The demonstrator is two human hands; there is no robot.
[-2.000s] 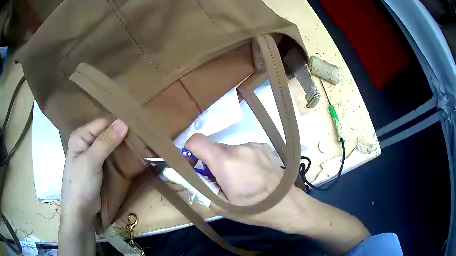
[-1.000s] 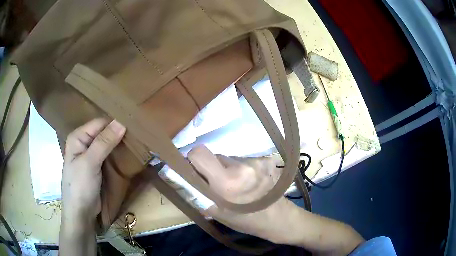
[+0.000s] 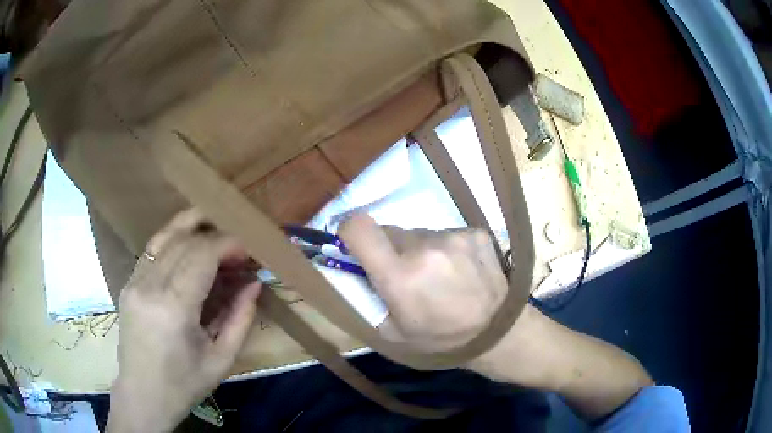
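A brown tote bag (image 3: pixel 279 76) lies with its mouth towards me, showing an orange-brown lining (image 3: pixel 372 131). A wide stitched handle (image 3: pixel 499 169) loops over my right hand. My right hand (image 3: pixel 436 283) holds thread snips with blue-purple handles (image 3: pixel 343 264); their blades point left and are partly hidden behind the handle. My left hand (image 3: pixel 190 296) is at the bag's mouth edge near the handle's left end, fingers curled and blurred. What its fingertips hold is hard to make out. A narrower strap (image 3: pixel 339 359) hangs over the table edge.
White sheets (image 3: pixel 68 245) lie on the pale table (image 3: pixel 609 186). At the right are a small beige roll (image 3: pixel 559 99), a green-handled tool (image 3: pixel 576 184) and black cord (image 3: pixel 565 296). A webbing end (image 3: pixel 532 131) sticks out by the bag. A red item (image 3: pixel 639 68) is beyond.
My left hand has turned and shifted right, its fingers now curled at the bag edge. The snips' handles show again in my right hand. The bag has shifted slightly.
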